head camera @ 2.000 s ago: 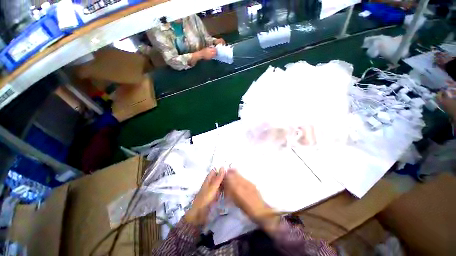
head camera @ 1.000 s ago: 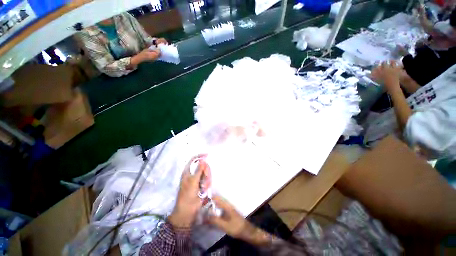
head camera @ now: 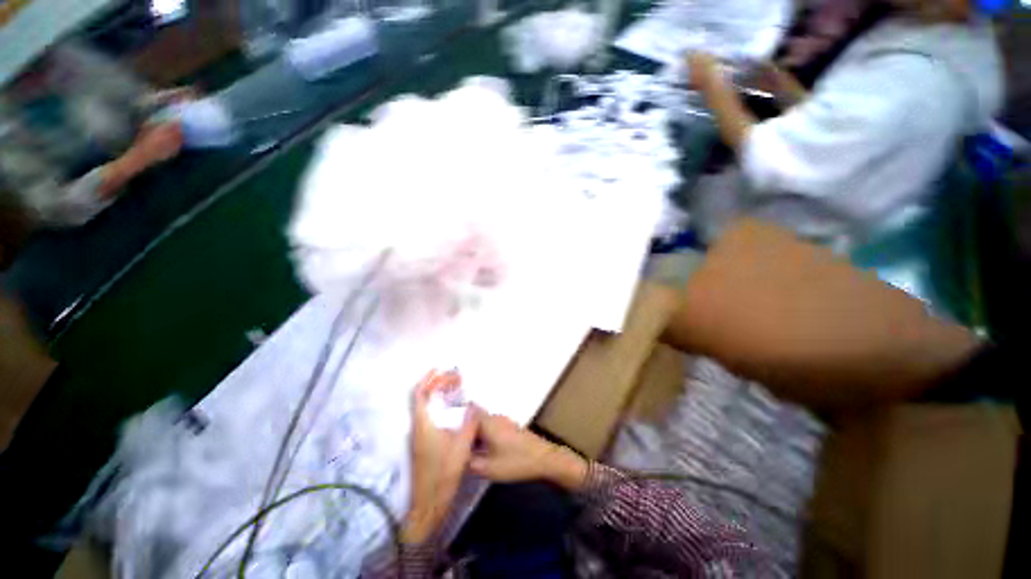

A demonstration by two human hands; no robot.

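Observation:
My left hand [head camera: 435, 458] is upright near the bench's front edge, with its fingers bent round a small white unit [head camera: 448, 414]. My right hand [head camera: 507, 448] is beside it, and its fingertips meet the lower side of the unit and the left palm. The frame is blurred, so whether the unit is bagged cannot be told. The white bag pile [head camera: 396, 170] is overexposed and lies beyond my hands. A heap of white cabled units [head camera: 616, 141] lies behind it to the right.
The open carton [head camera: 724, 452] at lower right holds rows of bagged units; its brown flap [head camera: 803, 311] sticks up. Crumpled clear plastic [head camera: 170, 486] lies at lower left. A thin cord [head camera: 328, 489] crosses the near left. One person works at upper right, another across the belt at left.
The view has swung right, so more of the carton shows. My hands have come together around the white unit; a second ago its white loop showed between them.

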